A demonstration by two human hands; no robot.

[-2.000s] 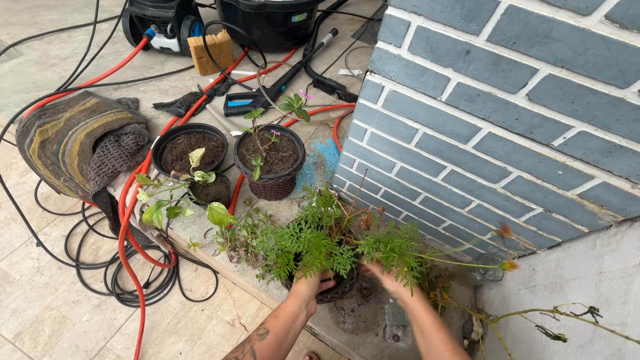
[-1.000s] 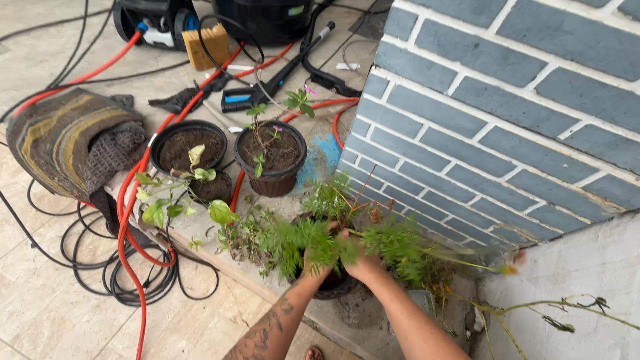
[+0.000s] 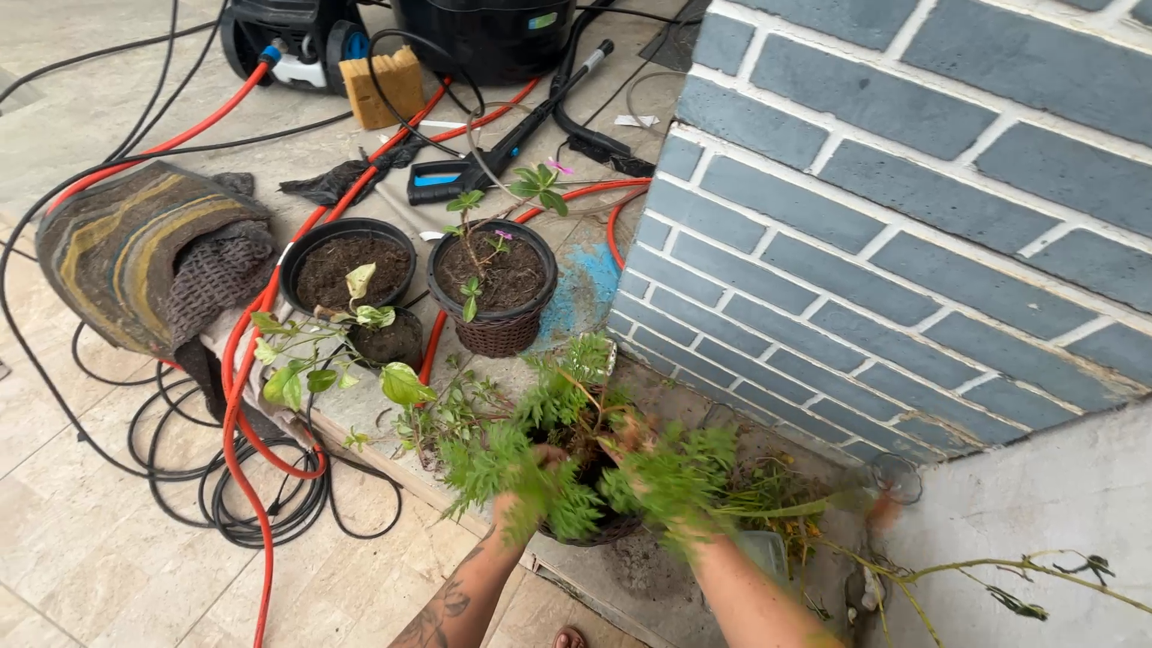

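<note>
A leafy green plant (image 3: 571, 405) with feathery leaves stands in a dark woven-look pot (image 3: 598, 531) on the concrete ledge. My left hand (image 3: 542, 461) reaches into the foliage at the left of the pot. On the right side, my right hand (image 3: 634, 441) is among the stems near the pot's middle. Leaves and blur hide most of the fingers of both hands, so their grip cannot be made out. Beyond them sit a pot with a pink-flowered plant (image 3: 495, 270) and a black pot of soil (image 3: 351, 265). A small pot (image 3: 389, 340) is close by, beside variegated leaves.
A grey brick wall (image 3: 810, 270) rises at the right. Orange hose (image 3: 236, 387) and black cable (image 3: 216, 504) lie at the left, beside draped striped cloth (image 3: 135, 261). A pressure washer (image 3: 292, 45), its spray gun (image 3: 490, 157), a yellow block (image 3: 382, 85) and a black tub (image 3: 486, 40) are behind.
Both hands have shifted about within the plant; they were close together at its middle one second ago and are now farther apart. The other pots have stayed where they were.
</note>
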